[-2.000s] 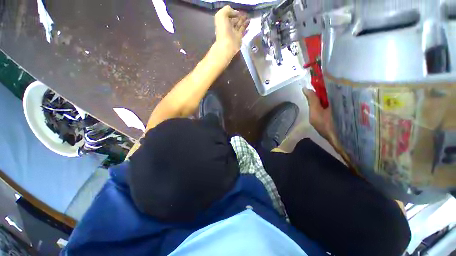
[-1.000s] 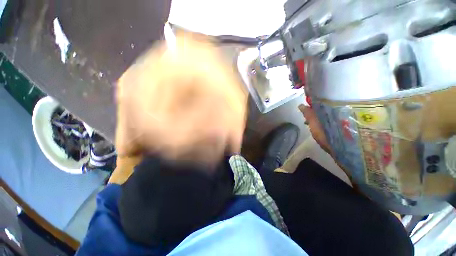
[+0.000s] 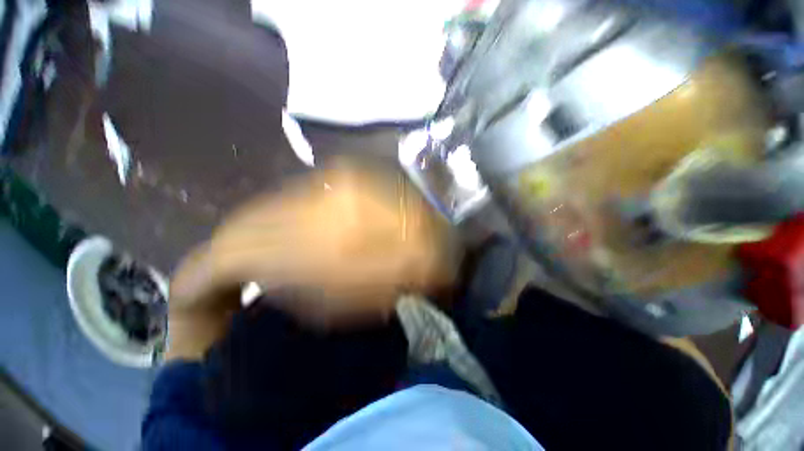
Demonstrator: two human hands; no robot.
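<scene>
The cutting machine's large grey motor body (image 3: pixel 617 176), with clear-taped labels, fills the upper right and is blurred. Its silver base plate (image 3: pixel 454 181) shows at its left on the brown table. The white marker paper (image 3: pixel 361 66) lies beyond, with a dark edge at its near side. My left hand (image 3: pixel 344 233) is large and strongly blurred, close to the camera and left of the base plate. Its fingers cannot be made out. My right hand is not visible; the machine covers the place where it was.
The worn brown table (image 3: pixel 212 114) bears white slivers (image 3: pixel 116 148). A round white tub (image 3: pixel 84 304) of dark scraps stands beside it at the left. My knees and a shoe are below the base plate. A pale blue surface (image 3: pixel 40 299) lies at the far left.
My left hand has come from beside the base plate back toward my body. The motor body has tilted and turned in view, and my right hand has gone from sight. More white paper shows.
</scene>
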